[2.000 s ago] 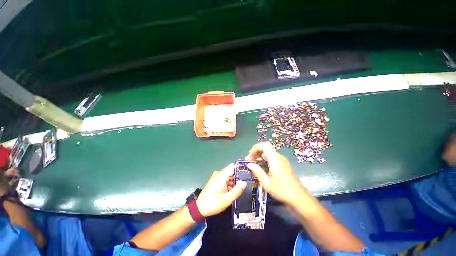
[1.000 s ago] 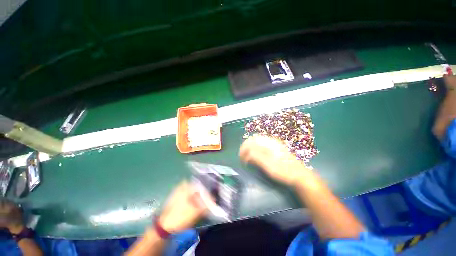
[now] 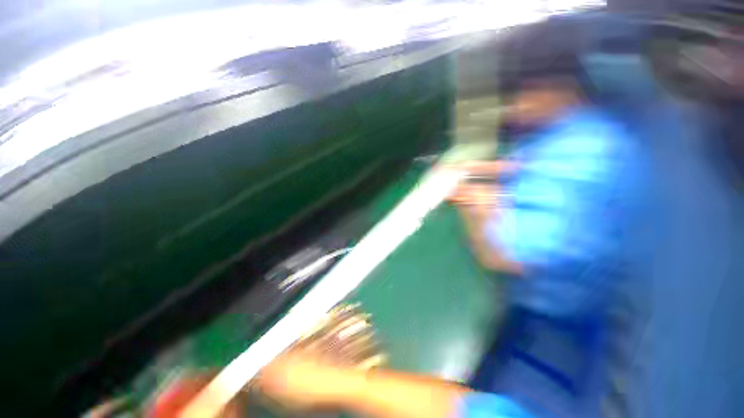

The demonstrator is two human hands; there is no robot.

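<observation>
The view is heavily blurred. My right hand [image 3: 298, 381] is low in the picture, beside the white edge rail and over or against the near side of the pile of small copper-gold parts [image 3: 349, 331]. Its fingers are smeared, so I cannot tell whether it holds anything. The orange-red bin [image 3: 173, 400] is partly visible at the bottom edge, left of my right hand. A small blurred skin-toned patch at the bottom left may be part of my left hand; it is too cut off to tell. The phone I held earlier cannot be made out.
The white edge rail [image 3: 351, 282] runs diagonally between the green bench [image 3: 424, 286] and the conveyor. A blurred phone [image 3: 308, 268] lies on the belt side. A person in a blue smock [image 3: 563, 208] sits at the right, hands near the rail's far end.
The view has swung to the right and up, bringing in the neighbouring worker. The bin and pile now appear low and left. The held phone is no longer recognisable.
</observation>
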